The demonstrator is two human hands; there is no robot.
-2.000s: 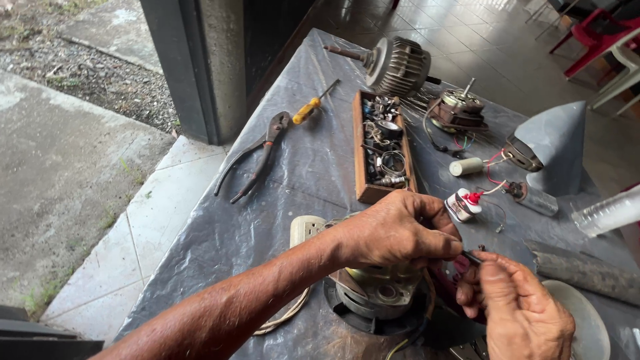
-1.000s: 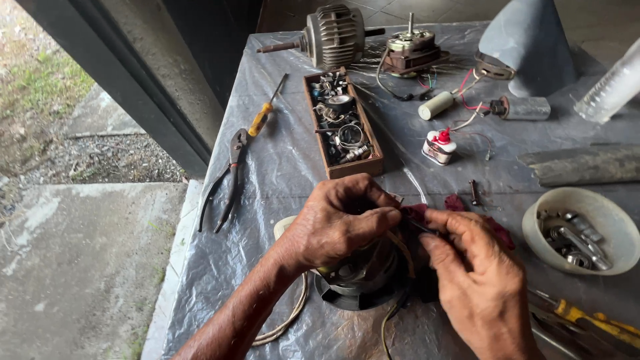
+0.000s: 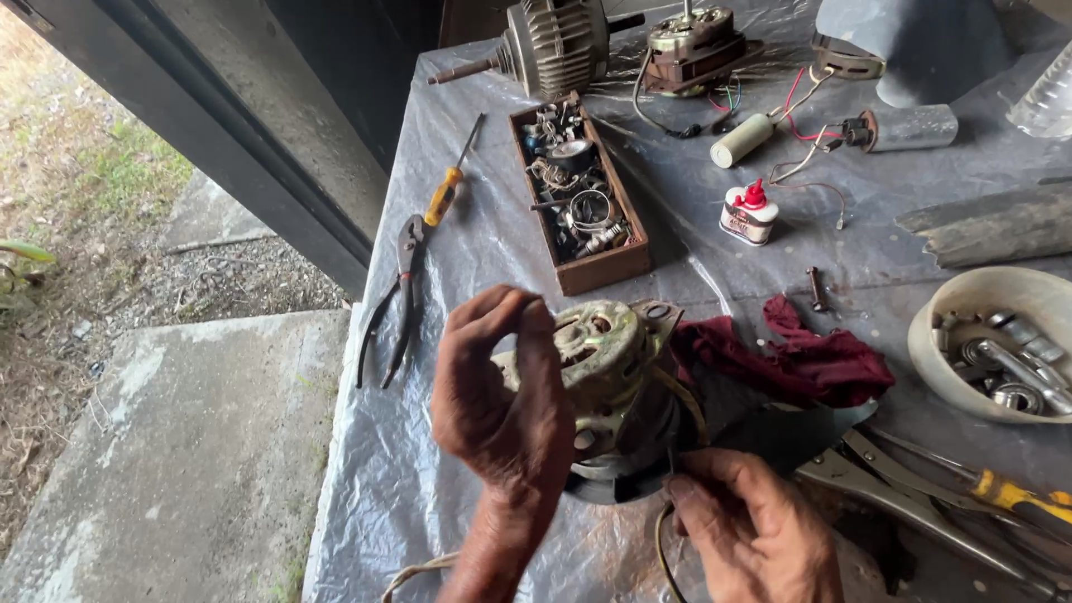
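Observation:
An electric motor [image 3: 599, 352] with a pitted metal end cover and a dark base stands at the lower middle of the table. My left hand [image 3: 507, 394] is raised at its left side, thumb and fingertips brought together; whether anything is between them cannot be made out. Beside the motor's lower right, my right hand [image 3: 745, 519] pinches a small thin dark piece between thumb and forefinger. A yellowish wire [image 3: 662, 544] hangs just below these fingertips. Behind the right hand lies a dark red cloth [image 3: 796, 360], partly bunched up, touching the motor's right side.
Slip-joint pliers [image 3: 406, 293] and a yellow-handled screwdriver [image 3: 444, 197] lie left of a wooden box [image 3: 603, 272] of small parts. An oil bottle [image 3: 748, 216], a bolt [image 3: 816, 289], a bowl [image 3: 925, 347] of sockets and locking pliers [image 3: 913, 502] are at right. Other motors and capacitors stand behind.
My hands were close together over the motor and have moved apart, the left to its left side, the right to its lower right. The red cloth, earlier mostly behind the hands, now shows fully.

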